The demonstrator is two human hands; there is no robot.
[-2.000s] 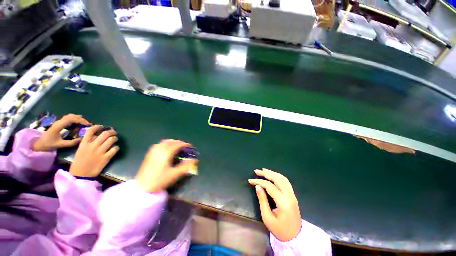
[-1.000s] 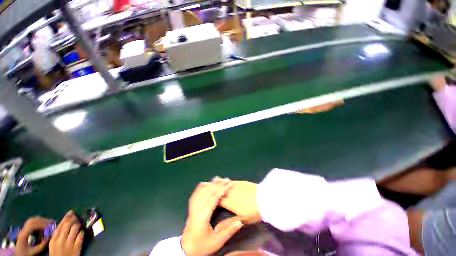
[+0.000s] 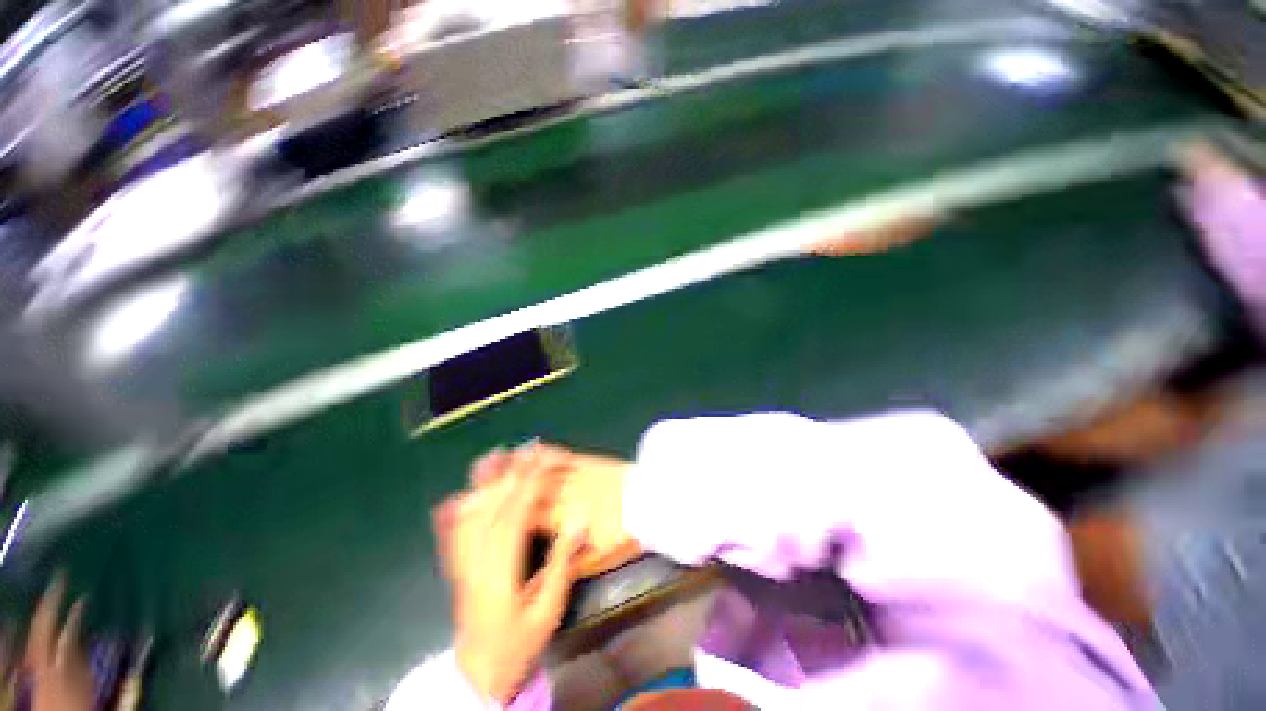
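My left hand (image 3: 500,570) and my right hand (image 3: 594,511) are together near the belt's front edge, with fingers overlapping. The picture is blurred, and I cannot tell whether anything is between them. A small dark watch unit with a whitish-yellow square (image 3: 239,649) lies on the green belt at the lower left, apart from my hands. A black smartphone with a pale yellow edge (image 3: 489,377) lies flat beyond my hands, beside the pale strip.
Another person's hand (image 3: 58,653) is at the lower left edge, over blurred dark pieces. A pink sleeve (image 3: 1229,222) of another person is at the far right. The pale strip (image 3: 667,278) crosses the green belt. A brownish patch (image 3: 875,238) lies along it.
The view has swung to the right. My left hand held a unit two seconds ago; that hand now meets my right hand. A unit lies on the belt at the left.
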